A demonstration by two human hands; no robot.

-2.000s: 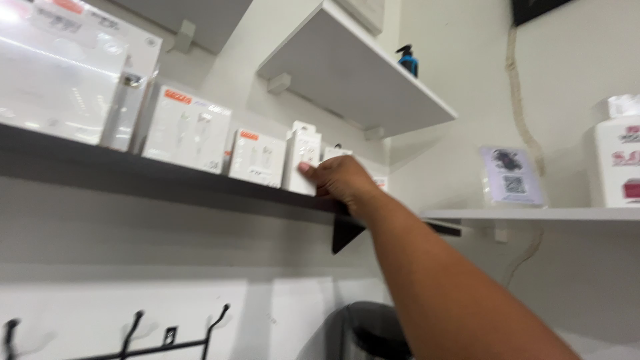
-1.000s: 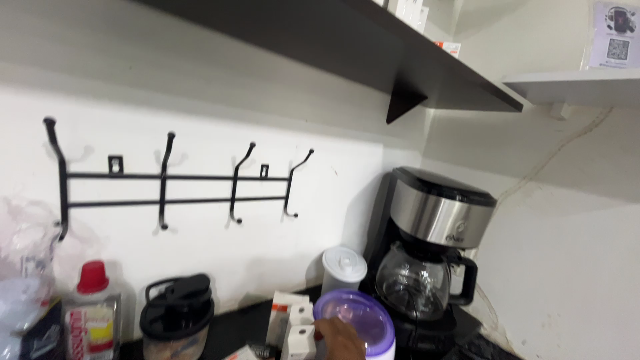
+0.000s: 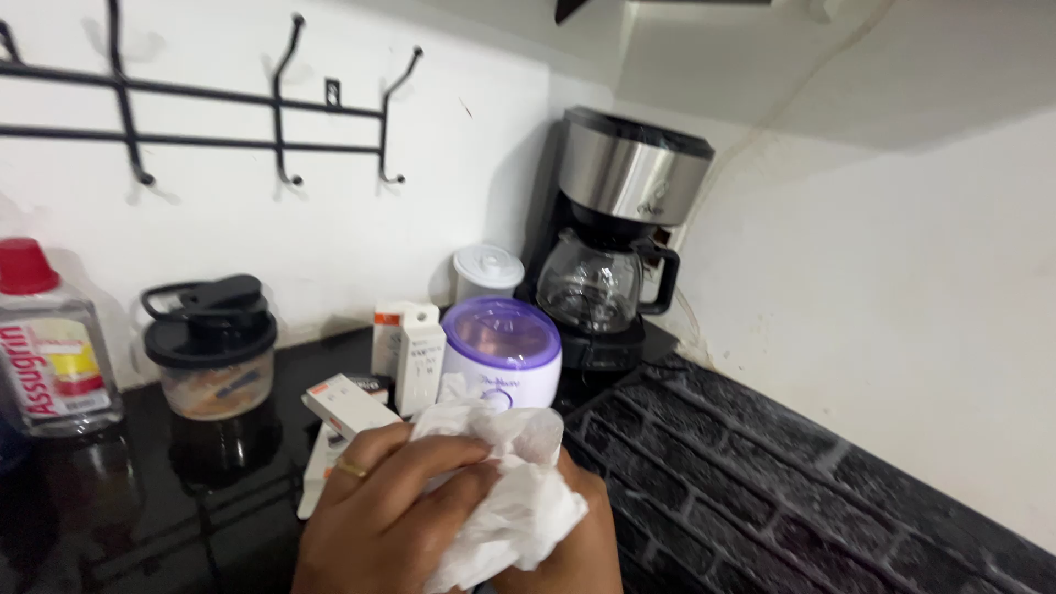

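A crumpled white tissue or cloth (image 3: 516, 487) is bunched between both my hands at the lower middle. My left hand (image 3: 396, 503), with a ring on one finger, closes over its left side. On the right side my right hand (image 3: 577, 528) holds it from behind, its fingers mostly hidden by the white folds. Just beyond my hands stands a white wax warmer with a purple rim and clear lid (image 3: 503, 334). Beside the warmer a slim white box (image 3: 421, 363) stands upright, with another white box (image 3: 386, 342) behind it. A small white box (image 3: 351, 404) lies tilted near my left fingers.
A coffee maker (image 3: 635, 169) with a glass carafe (image 3: 590, 280) stands in the corner. Left are a lidded food container (image 3: 216, 371) and a red-capped bottle (image 3: 62, 355). A white lidded jar (image 3: 488, 268) sits behind the warmer. A black hook rack (image 3: 198, 95) hangs above the black counter (image 3: 742, 462).
The hand was at boxes on the shelf, then beside boxes on the counter. Now both hands are together on the white tissue or cloth. The view has swung down from the shelf.
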